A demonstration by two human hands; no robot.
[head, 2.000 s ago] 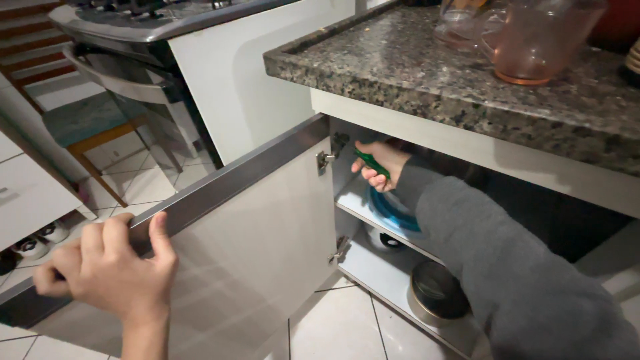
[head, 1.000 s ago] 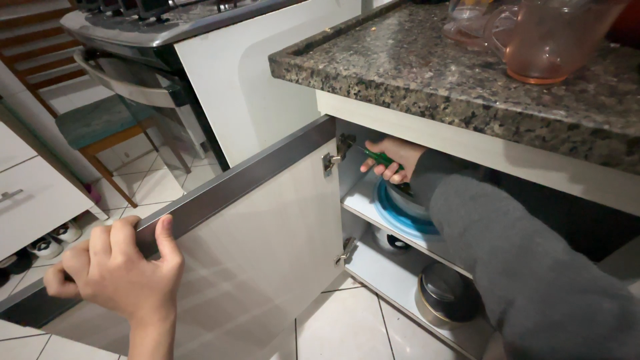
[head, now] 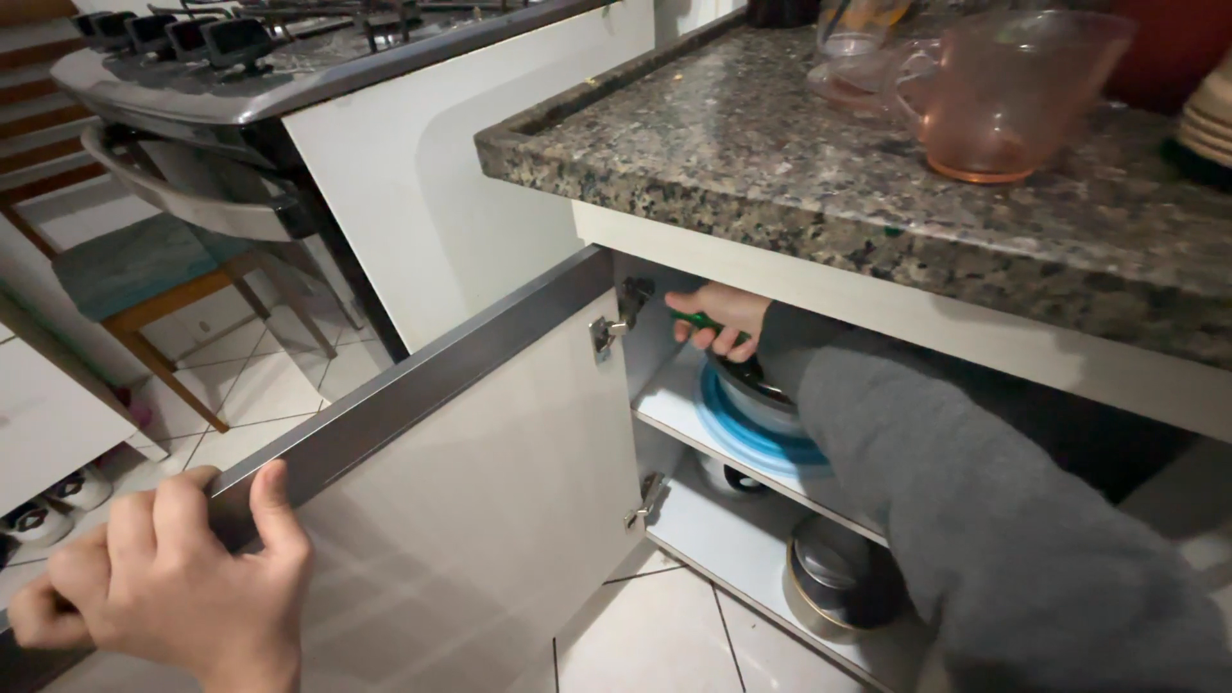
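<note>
My left hand (head: pixel 183 577) grips the dark top edge of the open white cabinet door (head: pixel 481 462), at the lower left. Inside the cabinet, my right hand (head: pixel 717 322) is closed around a green-handled tool (head: pixel 695 319), probably a screwdriver; its tip is hard to make out. It is held just right of the upper metal hinge (head: pixel 604 335), which joins the door to the cabinet's side. A second hinge (head: pixel 643 502) sits lower down. Under my right hand, a blue round dish (head: pixel 717 423) with cookware on it rests on the upper shelf. My grey sleeve hides much of the interior.
The granite countertop (head: pixel 674 144) overhangs the cabinet, with a pink glass cup (head: pixel 1011 96) near its edge. A lidded pot (head: pixel 833 577) stands on the lower shelf. A stove (head: pixel 192 87) and a wooden chair (head: pixel 144 260) are at the left.
My right hand stays by the upper hinge with the green-handled tool, its wrist and fingers slightly shifted. My left hand keeps its grip on the door edge.
</note>
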